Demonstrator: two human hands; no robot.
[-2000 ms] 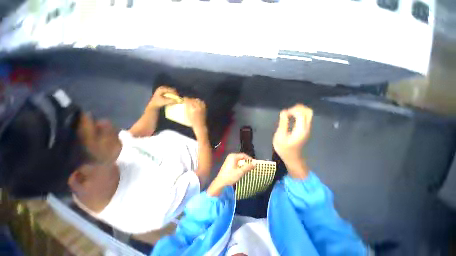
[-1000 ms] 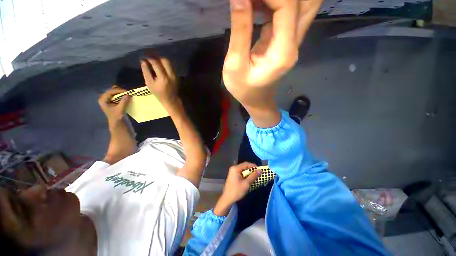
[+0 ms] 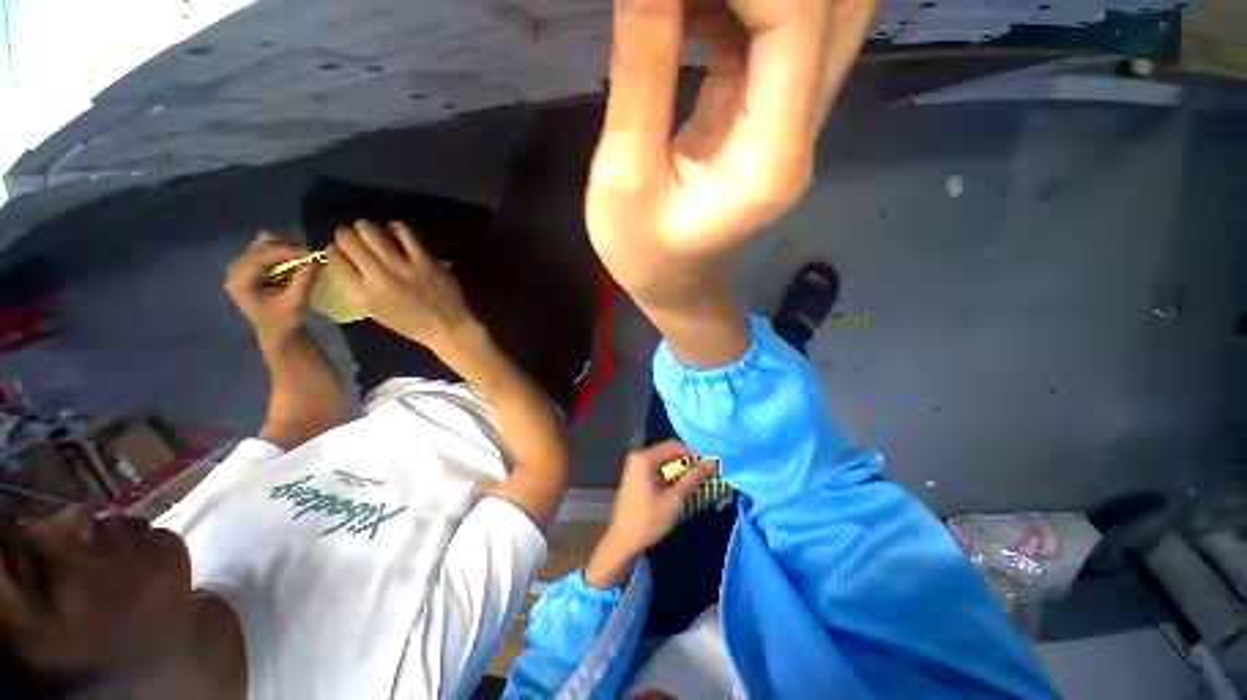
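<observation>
The dot label sheet (image 3: 707,492), pale yellow with a grid of black dots, is held over my lap in my left hand (image 3: 648,501); my right sleeve partly covers it. My right hand (image 3: 718,151) is raised large at the top centre, palm side showing, its fingertips cut off by the top edge. Whether it holds a sticker cannot be seen. The white product boxes (image 3: 342,75) form a long surface along the top, with small dark dots on their faces, partly behind my right hand.
A person in a white T-shirt (image 3: 369,547) sits at left, both hands on a similar yellow sheet (image 3: 342,290). Grey floor (image 3: 1012,315) lies at right. A plastic-wrapped package (image 3: 1026,547) and dark equipment are at lower right. Cartons (image 3: 130,451) are at lower left.
Over the last two seconds my right hand has risen from beside the sheet towards the boxes. In the last second it shifted slightly left. The other person's right hand has come down onto their sheet.
</observation>
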